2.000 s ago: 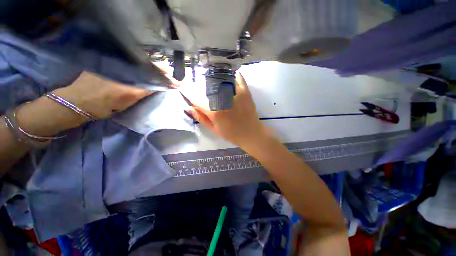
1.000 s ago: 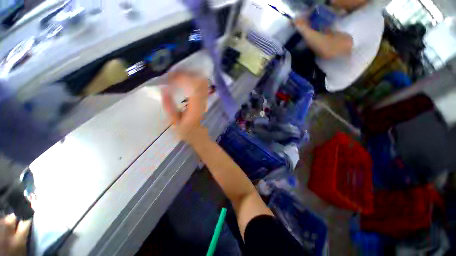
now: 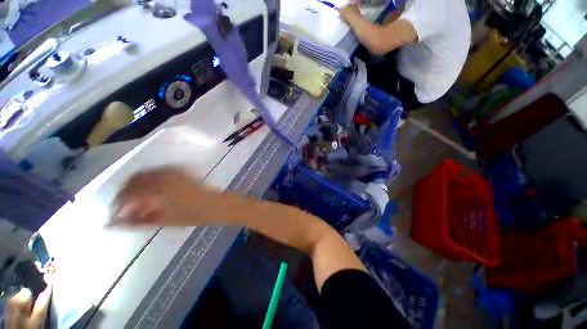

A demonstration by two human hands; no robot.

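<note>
My right hand (image 3: 151, 198) is blurred over the white machine bed (image 3: 186, 151), left of the snips; whether it holds anything cannot be told. Red-and-black thread snips (image 3: 246, 131) lie on the bed near its right end, apart from my hand. My left hand (image 3: 29, 311) is cut off at the lower left edge, with only some fingers showing near the needle area. A bit of pale cloth (image 3: 69, 312) shows beside it. The white machine head (image 3: 151, 38) spans the upper left, with a lit round control dial (image 3: 178, 94).
A purple strip (image 3: 233, 54) hangs from the machine head past the bed's edge. A printed ruler (image 3: 193, 249) runs along the front edge. Blue baskets (image 3: 335, 202) with cloth stand beside the table, red baskets (image 3: 456, 215) farther right. A person in white (image 3: 441, 48) works behind. A green stick (image 3: 275, 295) is near my lap.
The view has swung right from the needle area. My right hand was by the needle, then over the snips, and is now back left over the bed. The snips lie uncovered.
</note>
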